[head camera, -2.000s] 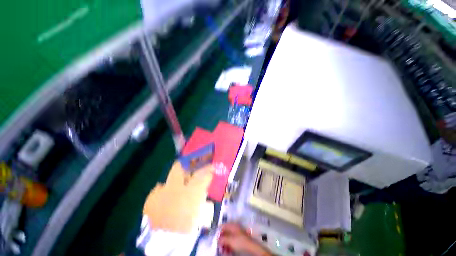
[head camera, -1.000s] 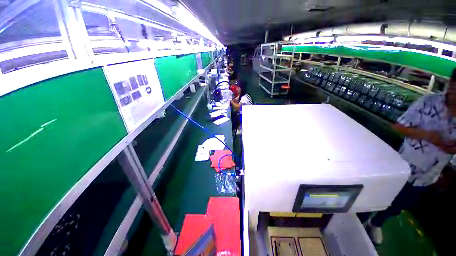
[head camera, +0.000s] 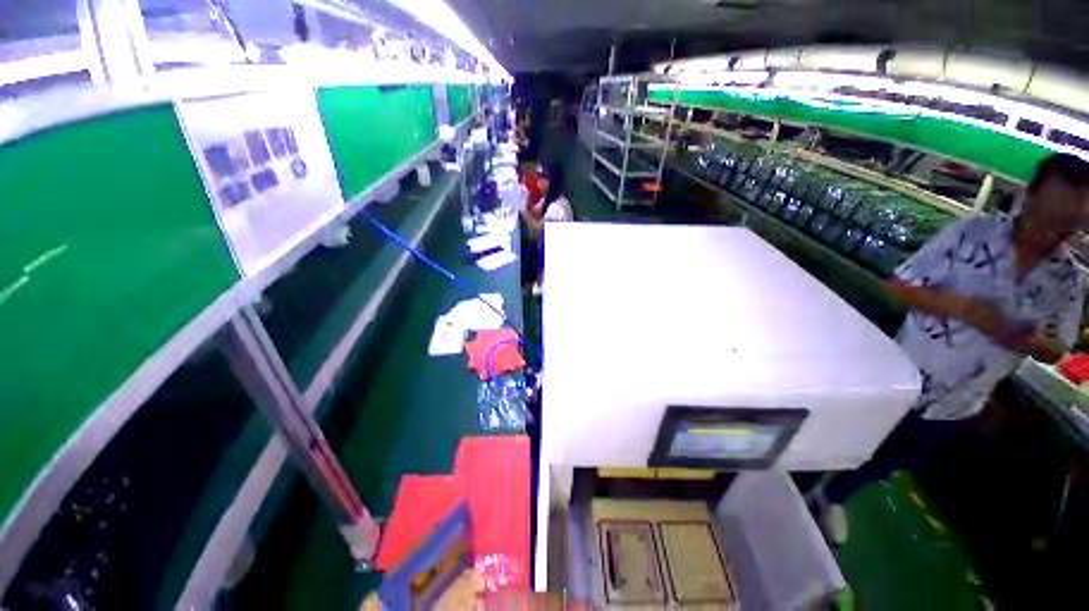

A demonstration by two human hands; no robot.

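The white machine (head camera: 717, 346) stands in front of me with its tilted screen (head camera: 728, 437) lit. Its open front shows a cream fixture (head camera: 663, 555) with two dark-outlined rectangles. To its left, red sheets (head camera: 492, 501) lie on the bench. A small blue-edged box or card (head camera: 432, 559) with a yellow and dark picture rests tilted at their lower end. A tan piece beside it is cut off by the bottom edge. A blurred skin-coloured sliver, perhaps my right hand (head camera: 540, 600), shows at the bottom edge; its fingers are hidden. My left hand cannot be made out.
Clear film (head camera: 502, 405), another red sheet (head camera: 493, 353) and white sheets (head camera: 466, 323) lie further up the green bench. A metal post (head camera: 293, 418) and pale rail are at left. A person (head camera: 985, 310) stands right of the machine. Another person sits further along the bench.
My view has lifted from the bench to look along the line. The hand seen by the machine's front panel has dropped almost out of the picture. The standing person at right now shows more fully.
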